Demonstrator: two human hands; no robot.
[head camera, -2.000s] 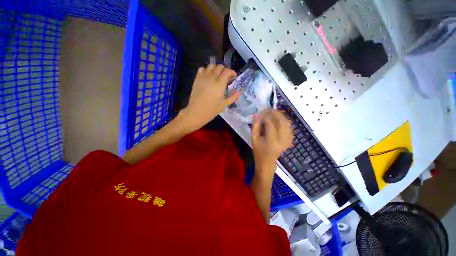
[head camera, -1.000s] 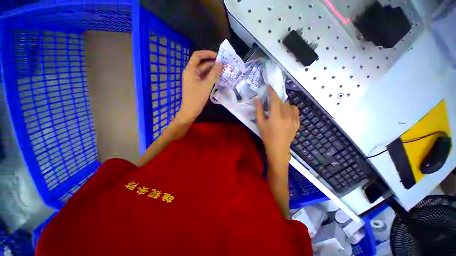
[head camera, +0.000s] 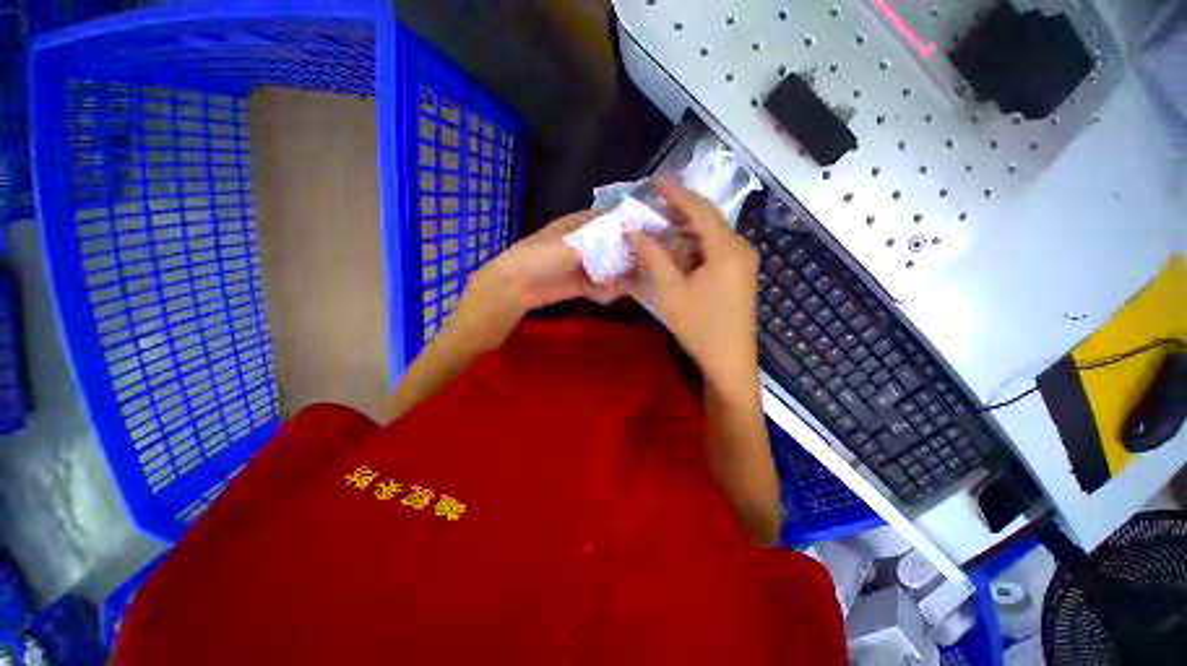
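A crumpled white printed packet is held between both hands, just in front of the red shirt. My left hand holds it from the left and partly underneath. My right hand grips its right side with the fingertips. A translucent plastic bag lies behind my right hand on the keyboard tray and is partly hidden by it. The fingers blur together where the hands meet.
A blue lattice crate with cardboard inside stands at left. A black keyboard lies right of the hands. A perforated plate bears black blocks. A mouse, a fan and a crate of white parts are at right.
My left hand has lifted the packet from the bag and moved right and down with it. My right hand has left the bag and now meets it at the packet.
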